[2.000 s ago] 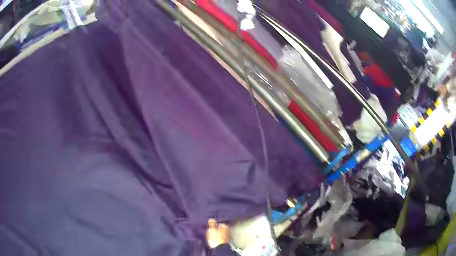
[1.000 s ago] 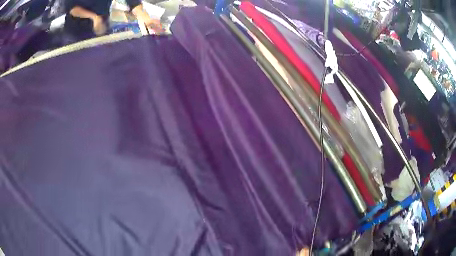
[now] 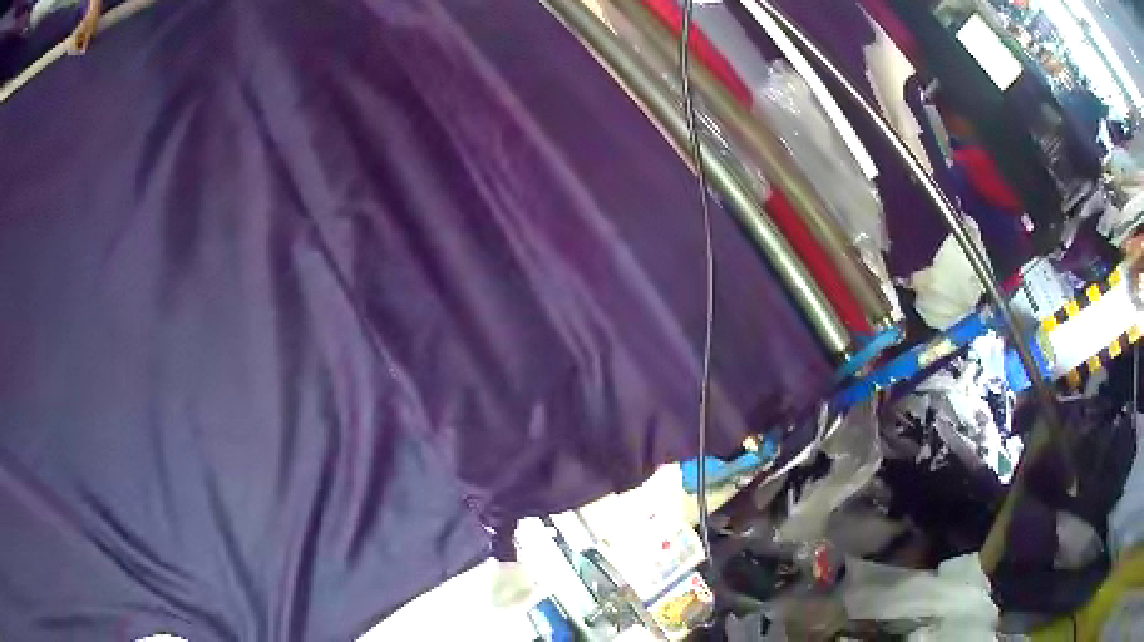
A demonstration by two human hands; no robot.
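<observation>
Purple fabric (image 3: 314, 276) covers the table across the left and middle of the view. Long folds run through it towards the near edge, where it bunches up. Its near edge lies back from a bright white surface (image 3: 439, 612) at the bottom. A metal device with blue parts (image 3: 602, 579) is on that surface, just beyond the fabric edge. Neither of my hands is in view.
Metal bars (image 3: 772, 257) with red and grey strips run along the fabric's right side to a blue frame (image 3: 922, 360). A dark hanging cable (image 3: 709, 289) crosses in front. Scraps (image 3: 910, 596) lie at lower right. A small tan shape, unclear, is at top left.
The view has shifted, so the far person's hands and arms no longer show. The near fabric edge, white surface and metal device now show. The fingertip at the bottom is gone from view.
</observation>
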